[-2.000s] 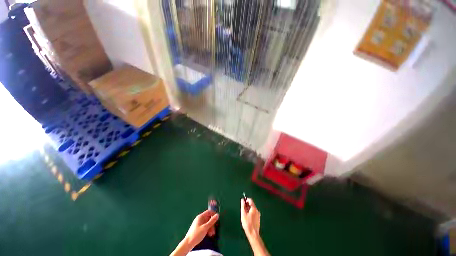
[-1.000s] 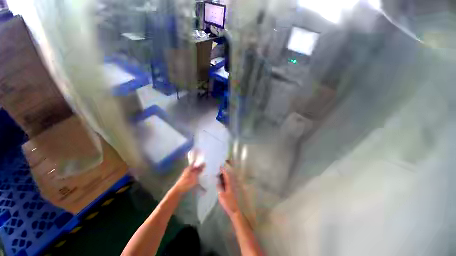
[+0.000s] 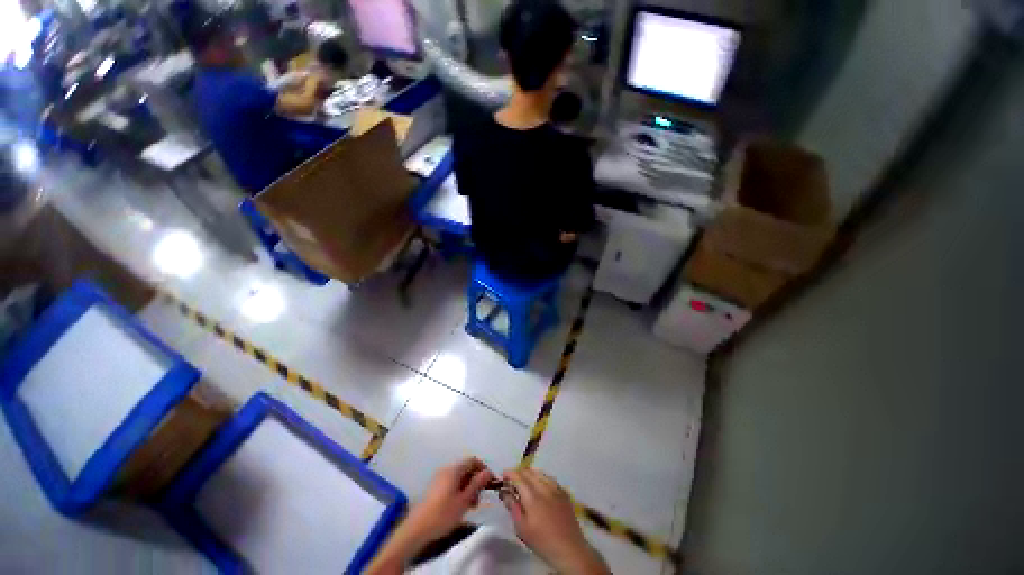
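Note:
My left hand [image 3: 455, 494] and my right hand [image 3: 541, 508] are close together at the bottom middle. Between their fingertips they pinch a small dark part [image 3: 497, 486]. The part is too small and blurred to tell more. Most of its surface is hidden by the fingers.
Two blue-framed trays [image 3: 309, 432] are at the lower left. A person in black sits on a blue stool [image 3: 517, 320] ahead; another in blue [image 3: 230, 118] is beyond an open carton [image 3: 337, 208]. Cartons [image 3: 775, 213] stand by the right wall. Yellow-black tape [image 3: 270, 359] crosses the tiled floor.
The view has passed from the green floor through a plastic strip curtain into the tiled work area. My hands, apart before, have come together at the small dark part.

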